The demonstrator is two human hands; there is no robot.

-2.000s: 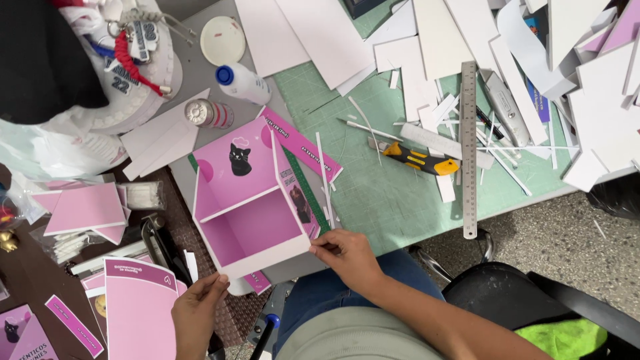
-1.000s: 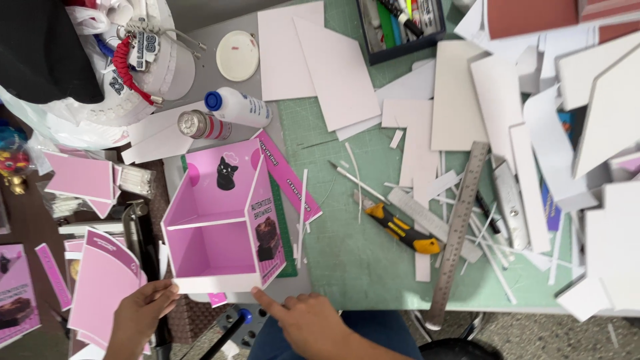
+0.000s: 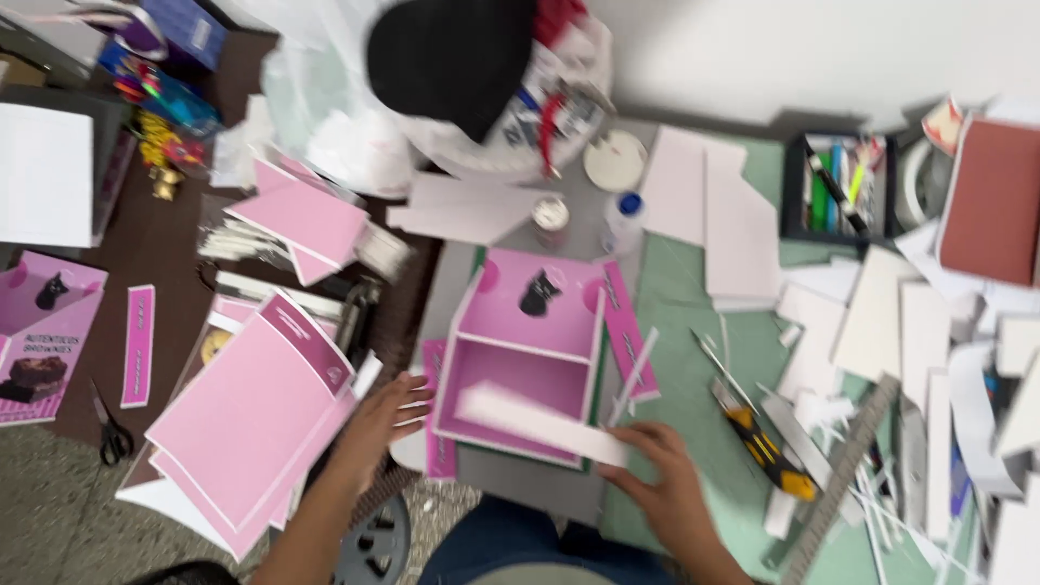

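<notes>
A pink foam-board box point(image 3: 524, 345) with a black cat picture lies open side up on the table, a divider across its middle. My right hand point(image 3: 662, 479) pinches one end of a white strip point(image 3: 540, 424), blurred, which slants over the box's lower compartment. At the box's lower left, my left hand point(image 3: 386, 418) has its fingers spread and holds nothing. Pink printed strips point(image 3: 630, 329) lie on either side of the box.
To the right are a yellow-black utility knife point(image 3: 764, 451), a steel ruler point(image 3: 845, 479) and white board scraps. Beyond the box stand a glue bottle point(image 3: 624, 223) and a small jar point(image 3: 551, 219). Pink sheets point(image 3: 252, 414) and scissors point(image 3: 111, 422) lie to the left.
Both hands were at the box's near edge with the white strip along it; now my left hand is off it and my right hand holds the strip over the box. The view has shifted left.
</notes>
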